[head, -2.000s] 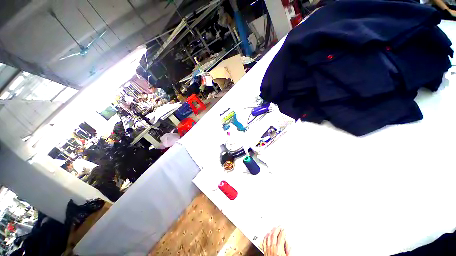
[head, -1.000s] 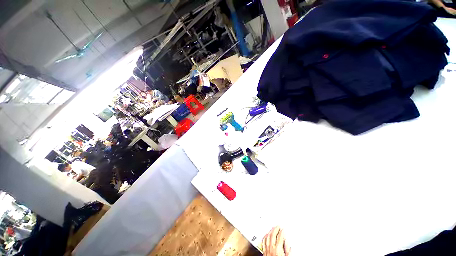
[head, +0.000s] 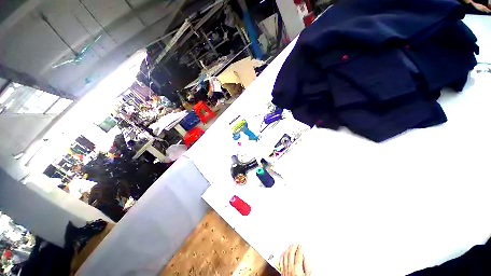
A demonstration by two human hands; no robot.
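A navy garment pile (head: 371,81) with small red dots lies heaped on the long white-topped table (head: 344,199), toward the far right. My left hand (head: 293,261) shows at the bottom edge, resting at the table's near corner. Its fingers are extended side by side, nothing shows in them, and the palm is cut off. My right hand is out of the picture. Black cloth (head: 463,263) shows at the bottom right; I cannot tell if it is a sleeve or a garment.
Left of the pile are a red spool (head: 240,205), a dark blue-green spool (head: 265,177), a black-handled item (head: 242,166), a yellow-blue tool (head: 243,129) and a purple item (head: 273,116). Red stools (head: 203,111) stand beyond. Another person's hand (head: 478,6) shows at top right.
The whole view has shifted slightly, so table, pile and spools sit a little further left. My left hand stays at the table corner. The pile looks unchanged.
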